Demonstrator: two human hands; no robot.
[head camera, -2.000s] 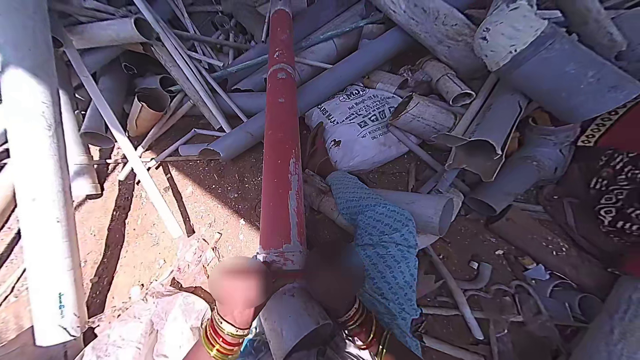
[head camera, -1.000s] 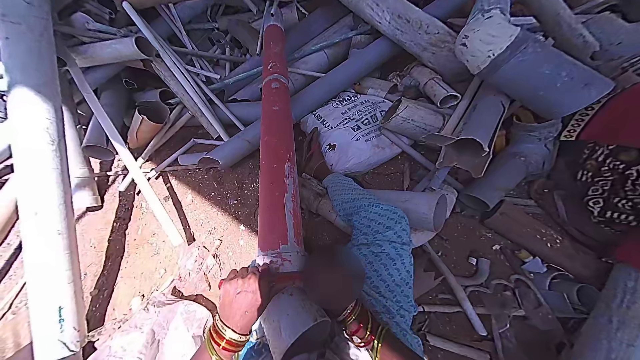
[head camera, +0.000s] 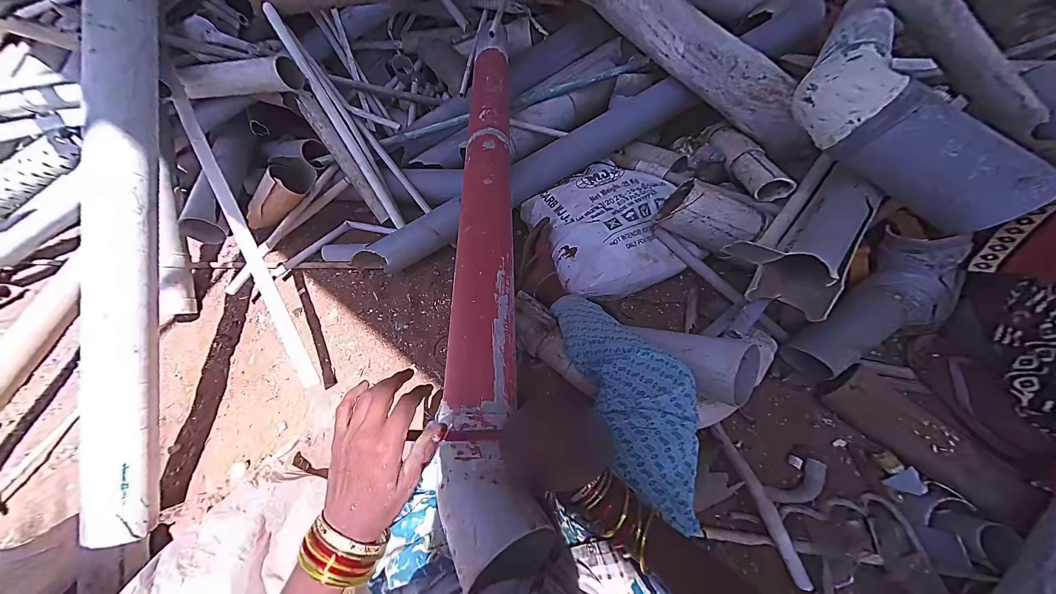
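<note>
A long plastic pipe, painted red (head camera: 483, 289) along most of its length and grey at its near end (head camera: 491, 511), lies before me, pointing away. My left hand (head camera: 375, 450), with bangles at the wrist, is beside the red part's near edge, fingers apart, the thumb at the pipe's left side. On the pipe's right side is my right hand (head camera: 557, 437), blurred and in shade, so its fingers cannot be made out. A thin dark red strip (head camera: 474, 436) crosses the pipe between the hands. Blue patterned cloth (head camera: 639, 396) lies just right of my right hand.
Scrap grey pipes (head camera: 536, 173) and thin white rods (head camera: 239, 223) are heaped ahead. A large white pipe (head camera: 120, 272) stretches along the left. A printed white sack (head camera: 610, 231) lies beyond the blue cloth. Broken pipe pieces (head camera: 817, 247) and part of a patterned garment (head camera: 1027, 346) are at the right.
My left hand has come off the top of the pipe and moved left, its fingers spreading. My right hand remains at the pipe's right side.
</note>
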